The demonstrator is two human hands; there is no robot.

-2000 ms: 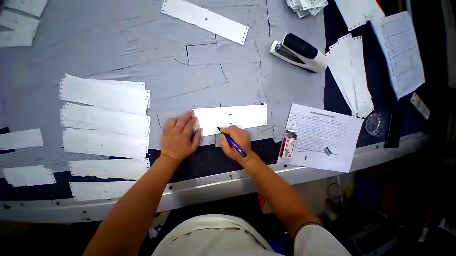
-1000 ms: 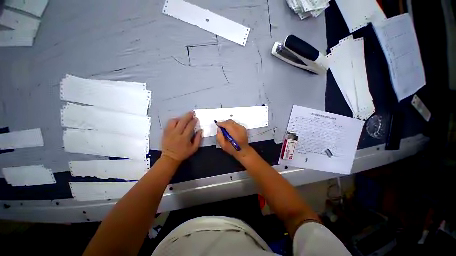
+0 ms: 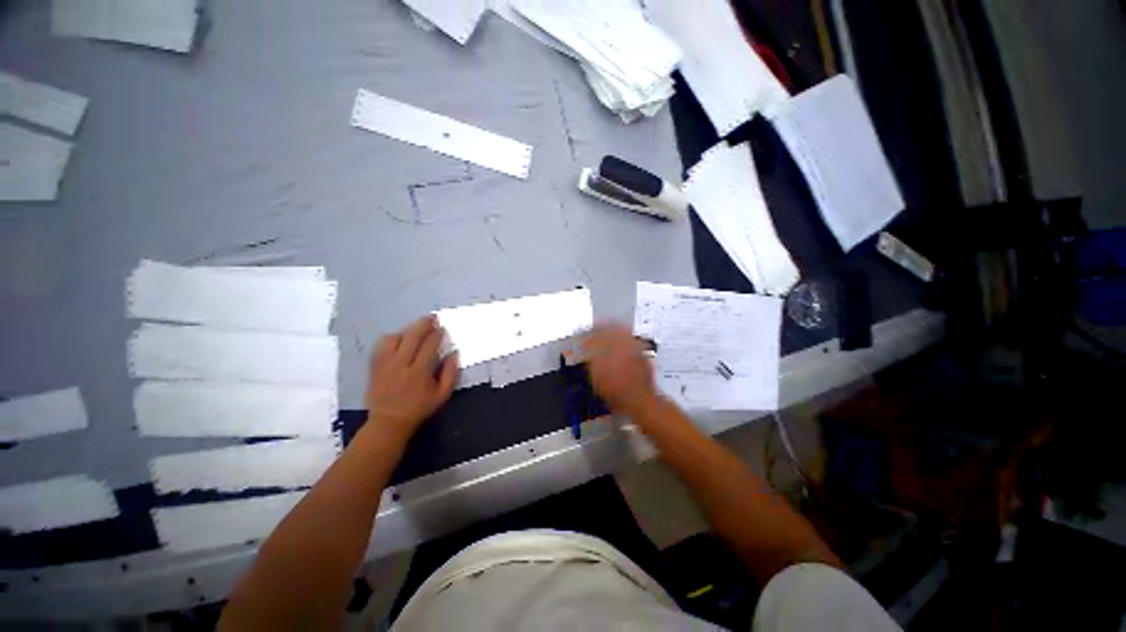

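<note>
A white strip (image 3: pixel 516 324) with a small dark dot lies in front of me, with another pale piece (image 3: pixel 525 364) partly under its lower edge. My left hand (image 3: pixel 414 373) holds the strip's left end, fingertips on top. My right hand (image 3: pixel 621 368) is blurred, between the strip's right end and the printed sheet (image 3: pixel 722 333). Whether it holds anything is unclear; a small dark thing shows at its right side. A blurred blue shape (image 3: pixel 575 405), perhaps the pen, shows below and left of that hand.
Rows of overlapping white strips (image 3: pixel 235 354) lie left of my hands. One strip (image 3: pixel 442 132) lies farther back. The stapler (image 3: pixel 632 188) is behind the sheet. Piles of pieces (image 3: pixel 605 56), a fan of strips (image 3: pixel 741 216), lined pages (image 3: pixel 840 161) and a round clear dish (image 3: pixel 806 304) lie right.
The camera view has shifted. My right hand has left the middle of the strip and moved right to the sheet's edge, out of its writing grip. My left hand still rests on the strip's left end.
</note>
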